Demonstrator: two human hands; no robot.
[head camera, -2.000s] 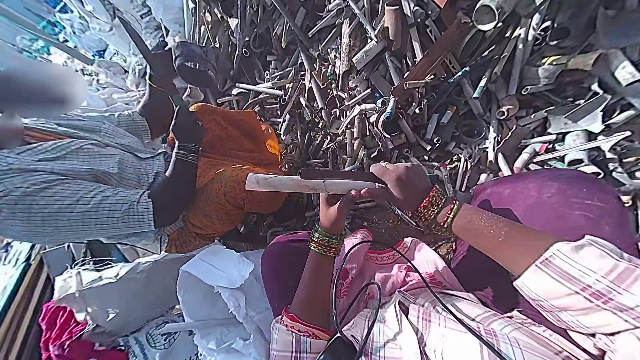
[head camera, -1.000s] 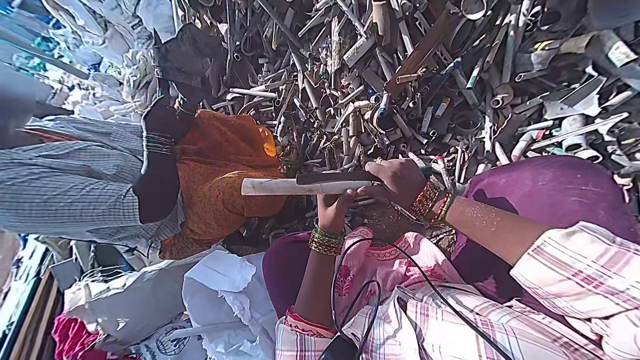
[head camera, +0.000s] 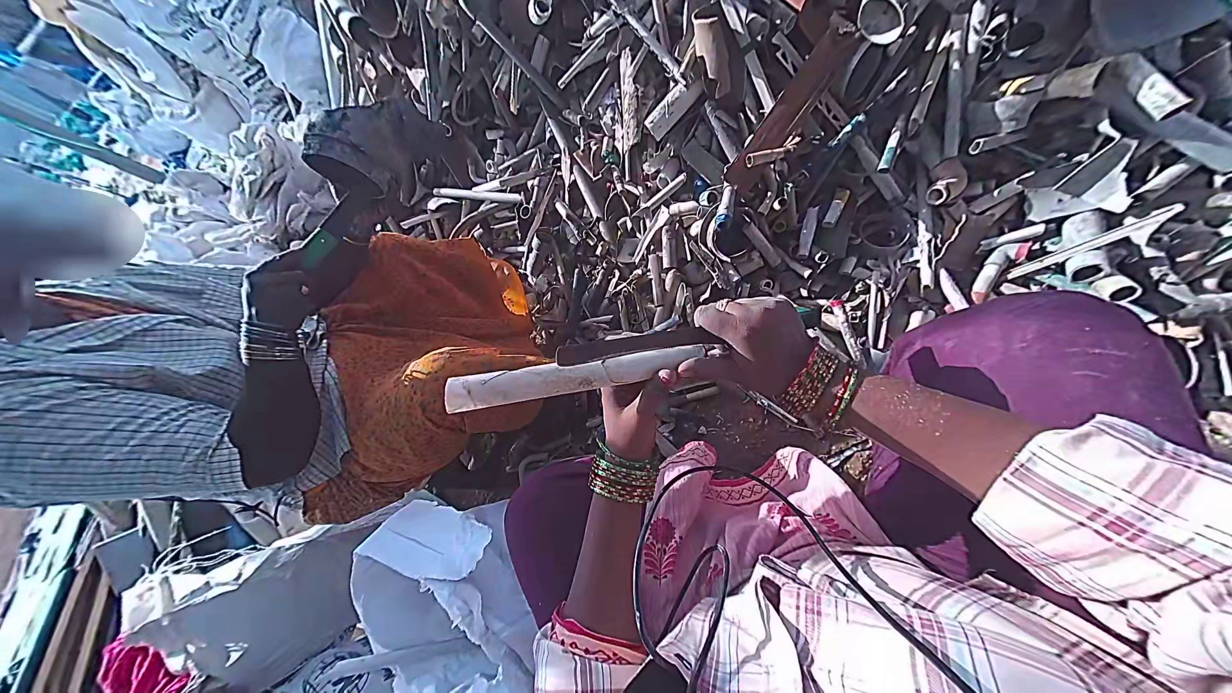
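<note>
A pale plastic pipe (head camera: 568, 378) lies slightly tilted across my hands, its left end lower. My left hand (head camera: 635, 414), with green bangles, grips it from below near its right part. My right hand (head camera: 760, 342), with red and gold bangles, closes around its right end. Along the pipe's upper side runs a dark, flat strip (head camera: 626, 345), reaching to my right fingers; its kind is unclear. A thin metal tool part (head camera: 770, 409) shows below my right hand; its other end is hidden.
A heap of pipe offcuts and scrap (head camera: 664, 221) spreads ahead. At left sits a co-worker with orange cloth (head camera: 414, 337); their hand (head camera: 279, 289) holds a dark and green piece. White sacks (head camera: 433, 568) lie lower left. A black cable (head camera: 828, 558) crosses my lap.
The pipe in my hands has tilted, its left end dropping. The co-worker's hand has shifted, and a green-marked piece now shows in it.
</note>
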